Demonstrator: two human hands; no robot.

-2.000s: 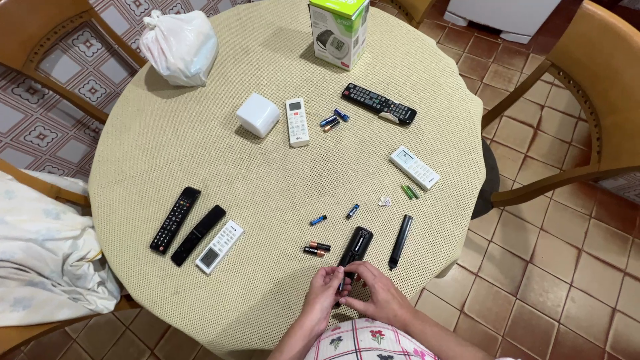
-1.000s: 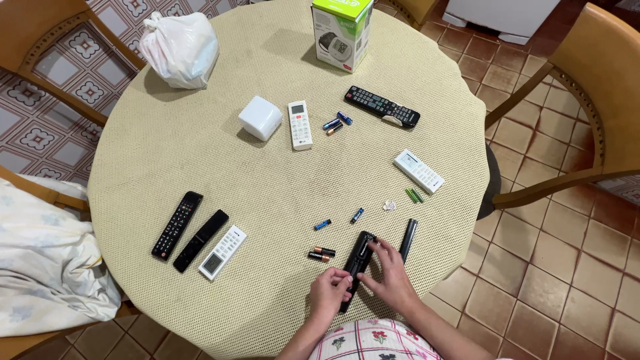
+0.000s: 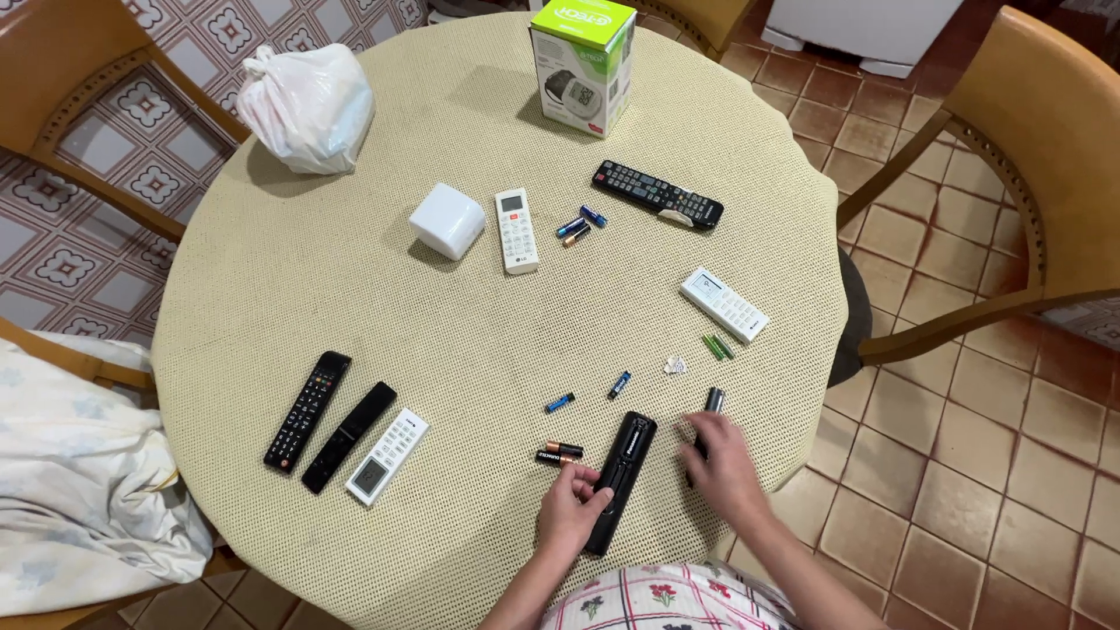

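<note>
A black Panasonic remote control (image 3: 632, 451) lies back up near the table's front edge, a long recess showing in it. My left hand (image 3: 570, 509) is at its left side, thumb at the edge and fingertips beside two copper-and-black AA batteries (image 3: 560, 451); whether it grips anything is unclear. Over a slim black object (image 3: 716, 401) to the right, my right hand (image 3: 724, 459) has bent fingers and hides its middle; its grip cannot be told. Two blue batteries, one (image 3: 560, 402) left of the other (image 3: 619, 385), lie beyond the Panasonic remote, with a crumpled whitish scrap (image 3: 675, 365) farther right.
White remotes lie at right (image 3: 724, 304), centre (image 3: 516, 232) and left (image 3: 388, 457), two black remotes (image 3: 308, 411) (image 3: 350, 436) at left, another (image 3: 656, 194) at back. Green batteries (image 3: 718, 347), mixed batteries (image 3: 581, 226), a white block (image 3: 447, 220), a plastic bag (image 3: 306, 109) and a G-Tech box (image 3: 582, 70) also stand about.
My right hand has moved right, from the Panasonic remote to the slim black object. My left hand, earlier on that remote's lower part, is now at its left side by the copper-and-black batteries.
</note>
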